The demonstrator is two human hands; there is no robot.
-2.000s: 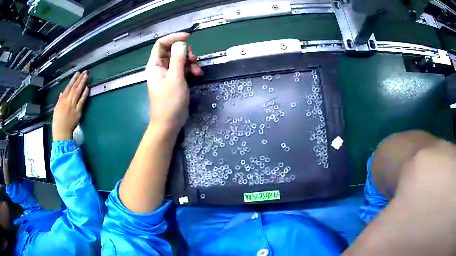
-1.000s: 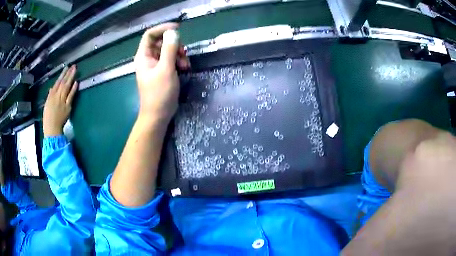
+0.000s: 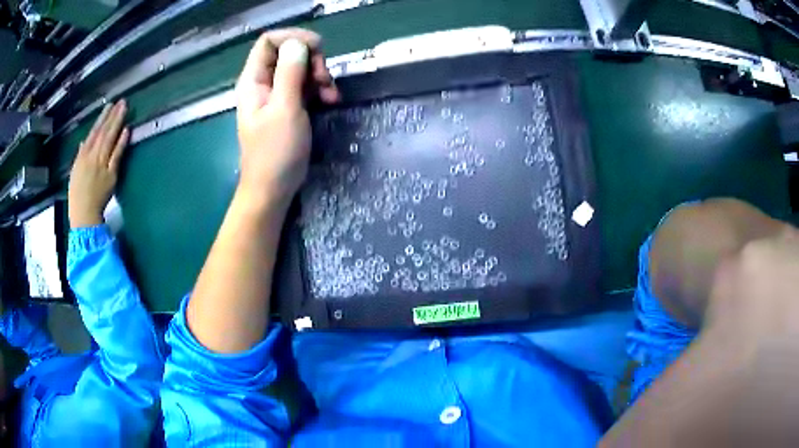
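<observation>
A shallow black tray [image 3: 456, 318] lies in front of me, with many small pale rings [image 3: 412, 254] scattered inside. They are densest at its lower left. A green label is on its near edge. My left hand [image 3: 285, 83] is at the tray's far left corner, fingers curled and thumb uppermost. I cannot tell whether anything is between the fingers. My right arm [image 3: 718, 367] is large, blurred and bent close to the camera at the lower right. Its hand cannot be made out clearly.
Metal conveyor rails [image 3: 188, 114] run behind the tray over the green bench [image 3: 188, 201]. A metal upright [image 3: 613, 24] stands at the back right. A neighbour's hand [image 3: 92, 175] rests by the rail at left. A white sheet in a dark frame [image 3: 42, 254] is farther left.
The whole view has shifted, so the tray and rails sit higher and slightly farther left in the picture. My left hand stays at the tray's corner, in much the same curled pose.
</observation>
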